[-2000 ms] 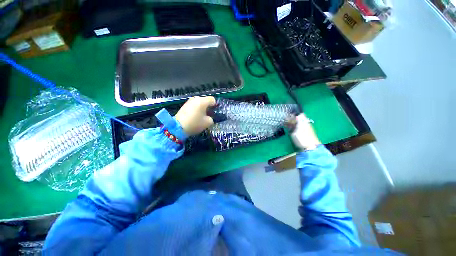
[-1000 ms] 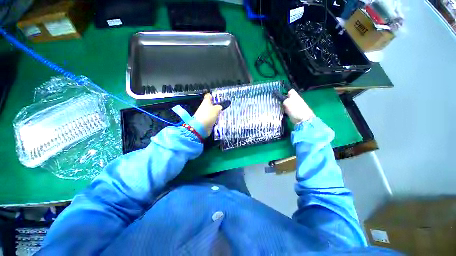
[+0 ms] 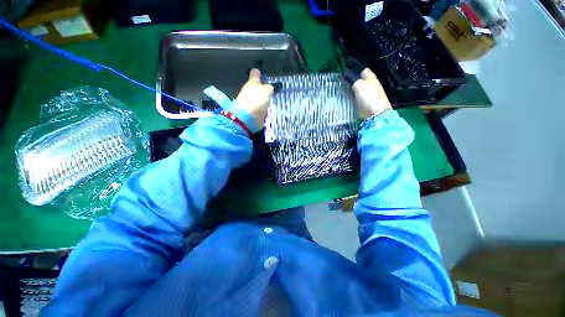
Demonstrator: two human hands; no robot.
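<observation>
A clear ribbed blister tray [image 3: 311, 106] is held between my two hands over the right-hand bin, its near edge low over the bin. My left hand [image 3: 254, 99] grips its left side and my right hand [image 3: 368, 93] its right side; both wear black fingertip covers. Silvery leaded metal components [image 3: 313, 158] lie loose in the right-hand bin below. Whether parts are still in the held tray cannot be told. Another blister tray [image 3: 80, 158] with rows of silvery parts lies in crinkled clear plastic wrap [image 3: 127, 179] at the left.
A stainless steel tray [image 3: 232, 38] lies behind my hands, with small black parts near its front edge. A black crate [image 3: 406, 93] of dark tangled items stands at right. A blue coiled cord [image 3: 62, 52] crosses from upper left to my left wrist. Cartons [image 3: 461, 38] stand farther back.
My hands and the held tray have moved away from me, towards the steel tray. The tray first looked slanted and now lies squarer between my hands, uncovering the loose parts in the bin.
</observation>
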